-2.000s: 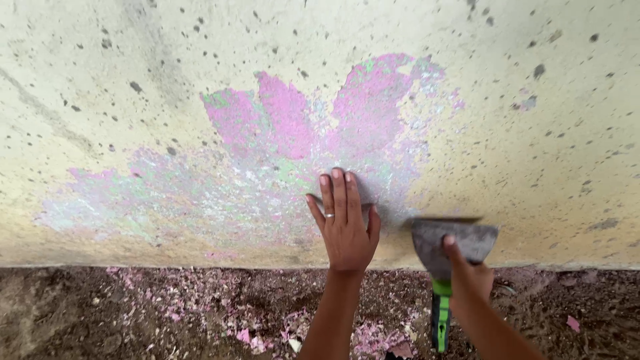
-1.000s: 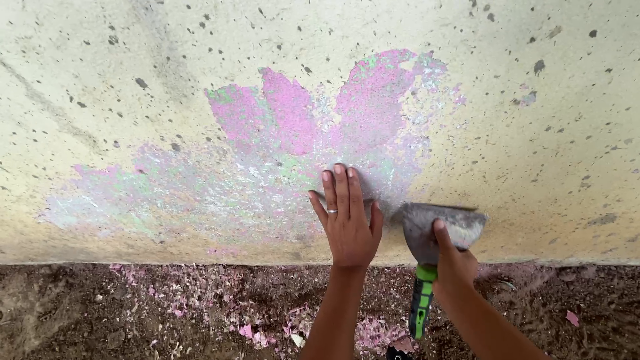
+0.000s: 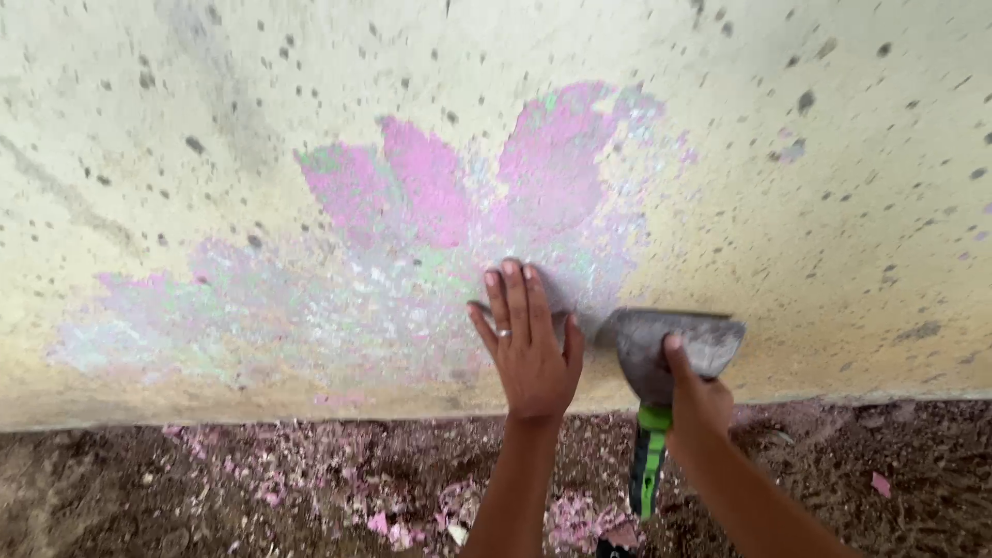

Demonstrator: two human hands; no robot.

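My left hand [image 3: 533, 349] lies flat against a pale yellow painted wall [image 3: 814, 232], fingers pointing up and a ring on one of them. It rests on the lower edge of an exposed patch of pink, green and whitish old paint [image 3: 434, 186]. To its right, my right hand [image 3: 697, 395] grips a wide metal scraper [image 3: 659, 356] with a green and black handle, thumb pressed on the blade's face. The blade is held edge upward at the lower wall, just right of the patch. Whether its edge touches the wall cannot be told.
Brown soil [image 3: 77, 488] runs along the wall's base, strewn with pink and white paint flakes [image 3: 387, 531]. A larger pink flake [image 3: 881, 485] lies at the right. Part of a dark object [image 3: 612, 549] shows at the bottom edge. Dark specks dot the wall.
Between the two earlier frames the scraper in my right hand shifted left, toward my left hand; it stays close by now. My left hand keeps its place on the wall.
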